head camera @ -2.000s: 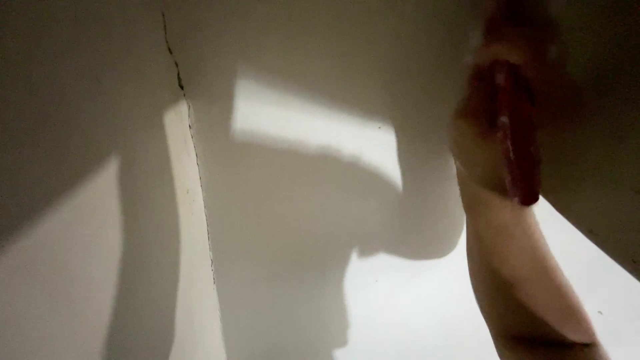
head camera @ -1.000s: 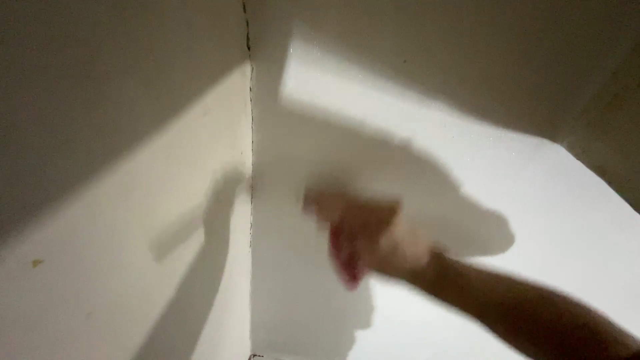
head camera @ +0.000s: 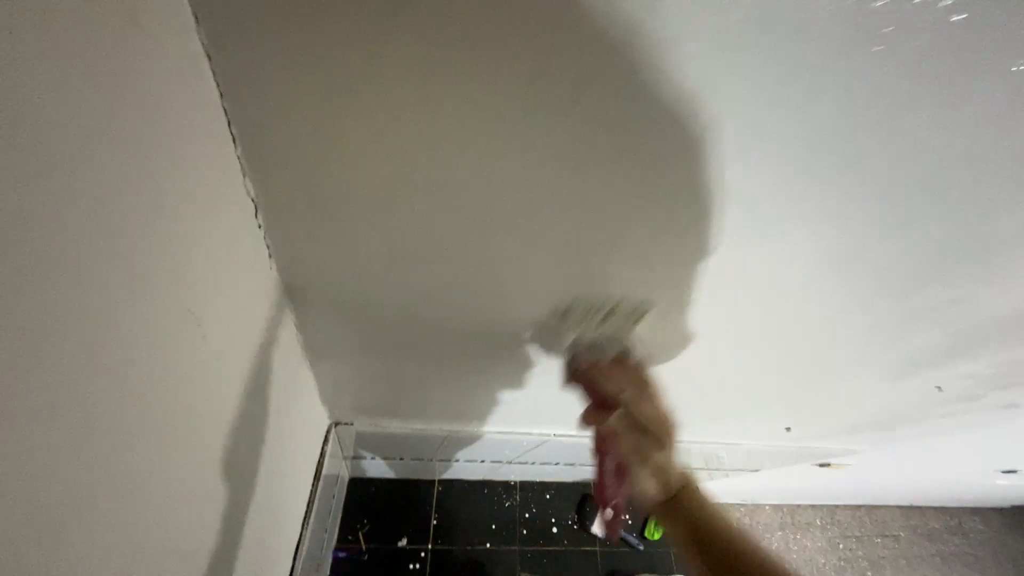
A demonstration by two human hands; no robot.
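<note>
One bare hand, which looks like my right hand point(head camera: 632, 424), is closed round the red handle of a wide paintbrush point(head camera: 610, 480). The brush is blurred; its pale bristles point up and lie at or close to the white wall point(head camera: 800, 240), touching or not I cannot tell. The handle's end hangs down below the fist. A large shadow covers the wall above and left of the brush. My left hand is not in view.
A cracked joint point(head camera: 240, 160) runs down the wall corner at left. Below are a tile skirting point(head camera: 488, 460) and black floor tiles point(head camera: 472, 512) with white specks. A bright green object point(head camera: 654, 528) and a dark object lie on the floor, with a speckled grey surface at right.
The view has tilted down, bringing the floor into sight. The hand with the red-handled brush has moved, and its handle now hangs below the fist with the bristles visible.
</note>
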